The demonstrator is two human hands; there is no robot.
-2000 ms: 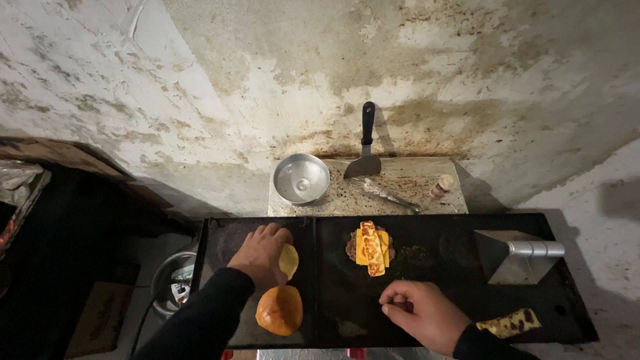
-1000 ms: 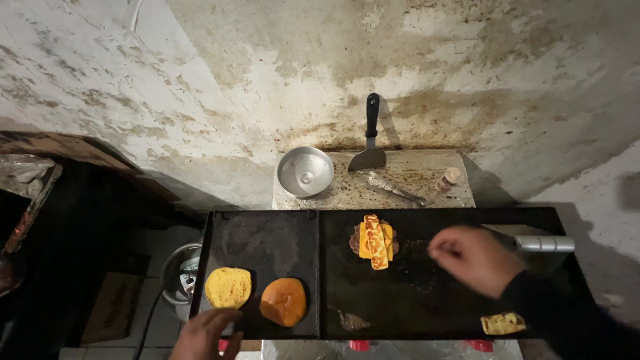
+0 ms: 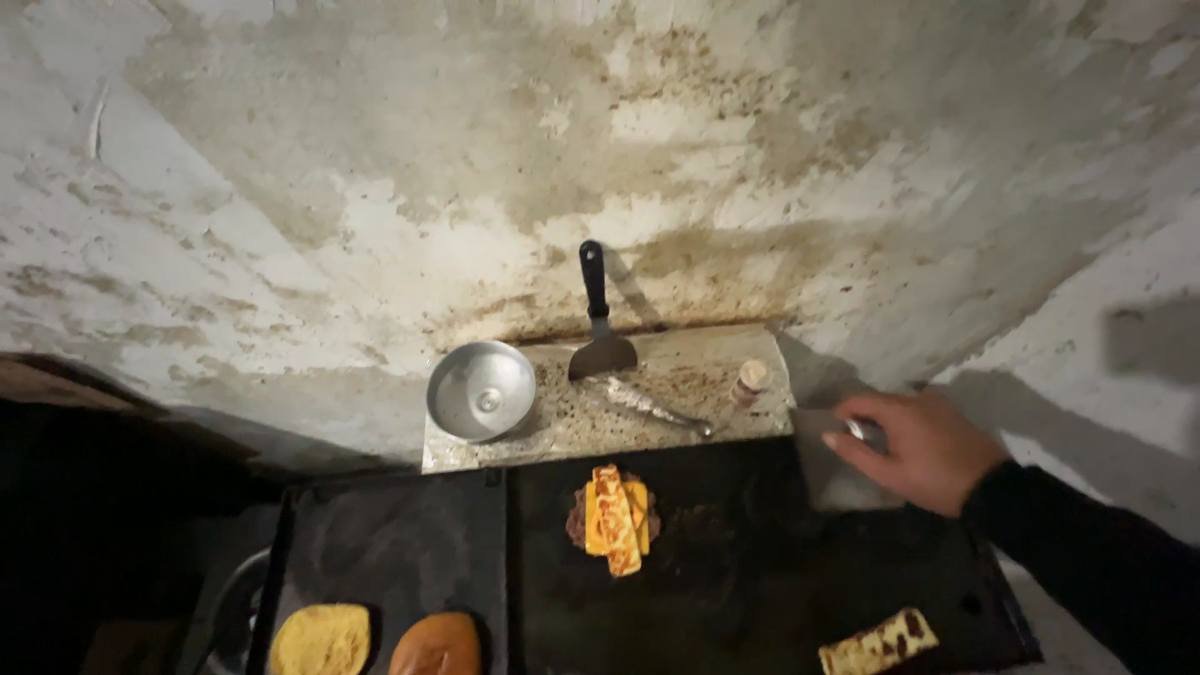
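My right hand point(image 3: 905, 445) grips the handle of a metal press or cover point(image 3: 839, 464), blurred, over the right back part of the black griddle point(image 3: 731, 600). Left of it on the griddle lies a meat patty point(image 3: 577, 520) topped with yellow cheese point(image 3: 642, 506) and a browned strip of grilled cheese point(image 3: 615, 525) across it. Another browned strip point(image 3: 879, 643) lies at the front right. On the left griddle section are a bun half point(image 3: 322, 640) showing its yellow cut face and a bun top point(image 3: 438, 647), crust up. My left hand is out of view.
Behind the griddle, a spotted ledge point(image 3: 553, 450) holds a round metal bowl point(image 3: 481, 392), a metal utensil point(image 3: 647, 405) and a small shaker point(image 3: 750, 382). A black-handled spatula point(image 3: 597, 305) leans on the stained wall point(image 3: 525, 169). A metal container point(image 3: 244, 609) sits low at left.
My right hand has taken hold of the metal piece, which stood on the griddle's right side, and lifted it. My left hand has left the view. The view has tilted upward.
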